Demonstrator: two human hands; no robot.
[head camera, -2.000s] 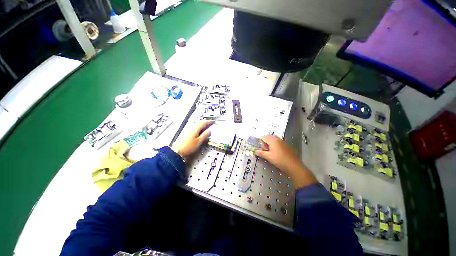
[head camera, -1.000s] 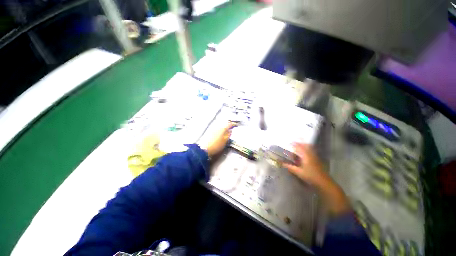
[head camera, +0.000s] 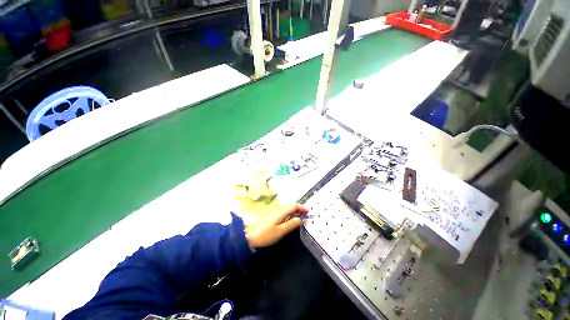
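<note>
My left hand (head camera: 275, 227) is bare, with its fingertips at the left edge of the perforated work plate (head camera: 331, 228), beside the crumpled yellow cloth (head camera: 255, 192). I see nothing held in it. My right hand is not in view. On the plate a dark fixture block (head camera: 370, 211) lies by a pale bar, with slim metal bars (head camera: 399, 272) nearer me. A printed paper sheet (head camera: 459, 209) lies to the right, with a dark slotted piece (head camera: 409, 184) at its left. Several silvery parts (head camera: 384, 161) lie behind the block.
A green conveyor belt (head camera: 169, 156) runs along the left, with a small board assembly (head camera: 24, 253) on it. A blue roll (head camera: 331, 135) and small parts lie on the white bench. The laser head (head camera: 544, 119) hangs at right, above the lit control panel (head camera: 555, 228). A red tray (head camera: 419, 26) stands far back.
The view has swung left. My left hand has moved from the fixture to the plate's left edge. My right hand, earlier at the fixture, is out of view.
</note>
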